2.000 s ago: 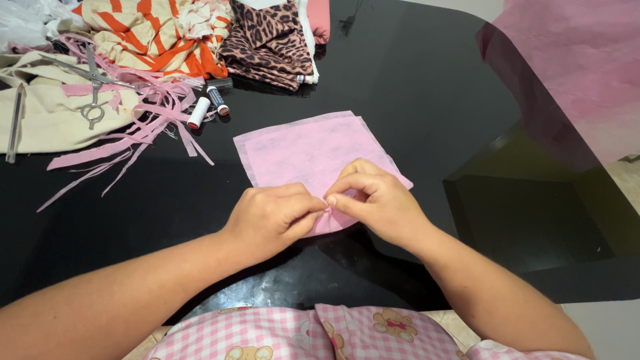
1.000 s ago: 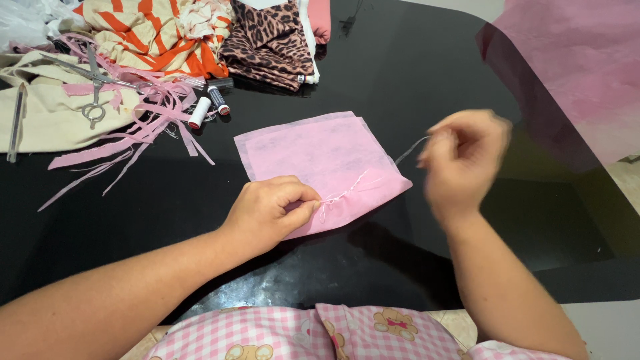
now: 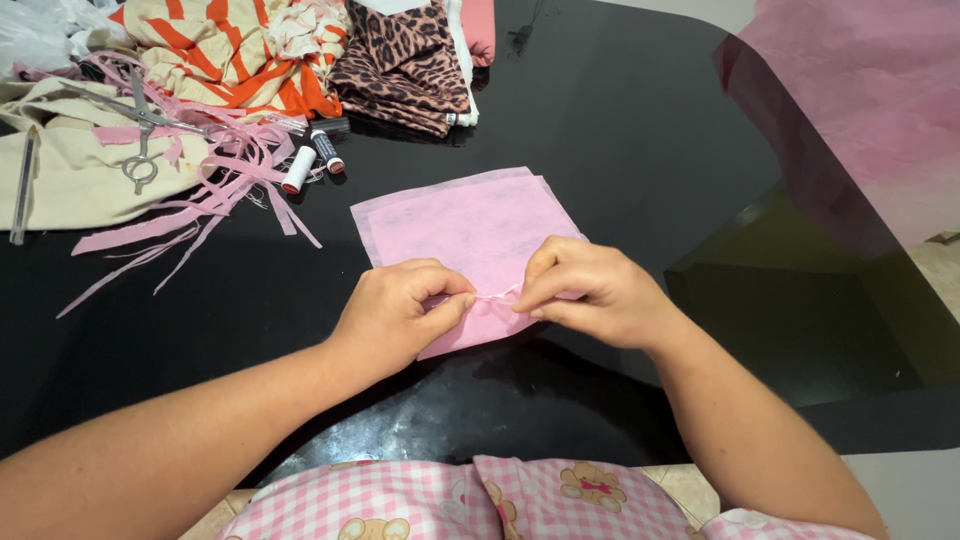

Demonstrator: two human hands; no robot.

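Note:
Layered pink non-woven fabric (image 3: 457, 225) lies on the glossy black table, with a line of white stitching (image 3: 496, 298) gathering its lower part. My left hand (image 3: 409, 311) pinches the gathered fabric between thumb and forefinger at the left end of that stitching. Close on its right, my right hand (image 3: 596, 292) has thumb and fingertips together at the stitched part. A needle cannot be made out, and what exactly the right fingertips grip is too small to tell.
At the upper left lie scissors (image 3: 142, 124), pink fabric strips (image 3: 217, 202), a white thread spool (image 3: 299, 169), a dark thread spool (image 3: 328, 152), a pen (image 3: 24, 184) and cream cloth (image 3: 82, 180). Behind them are orange-striped cloth (image 3: 217, 56) and folded leopard-print cloth (image 3: 405, 67).
A second ago my right hand was raised off to the right with a thread drawn out from the fabric. It has come back down beside my left hand, which still pinches the fabric.

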